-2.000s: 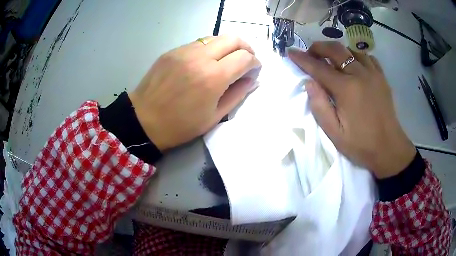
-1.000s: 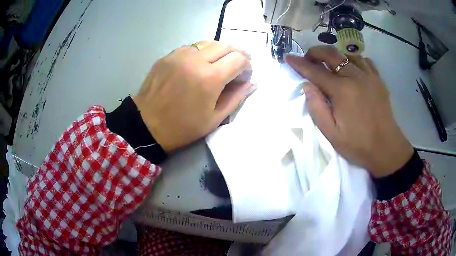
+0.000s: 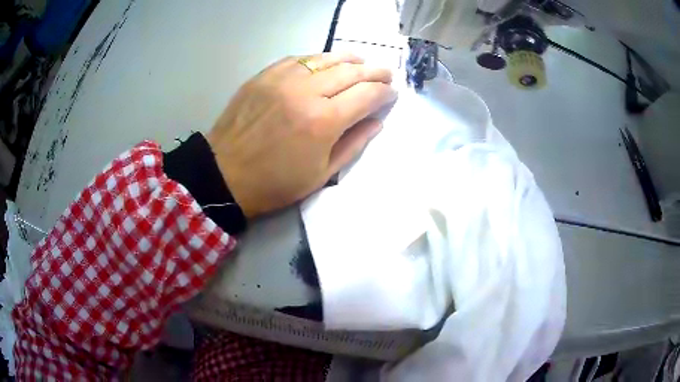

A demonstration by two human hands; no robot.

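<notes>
The white fabric piece (image 3: 388, 246) runs from the presser foot (image 3: 422, 66) down over the table's front edge, with loose folds at its right. My left hand (image 3: 298, 134) lies palm down, its fingertips on the fabric's left side beside the foot, fingers slightly bent. My right hand is out of the picture. The fabric's upper right edge curves free beside the foot. The needle is hard to make out in the glare.
The machine head (image 3: 455, 22) is above, with a cream ribbed knob (image 3: 526, 69). A slim black tool (image 3: 641, 175) and another dark tool (image 3: 634, 82) lie at right. A measuring tape strip (image 3: 298, 332) follows the front edge. Checked clothing shows below.
My right hand has let go of the fabric and left the picture. The fabric's right side now lies uncovered and its folds have spread right. My left hand has stayed nearly in place.
</notes>
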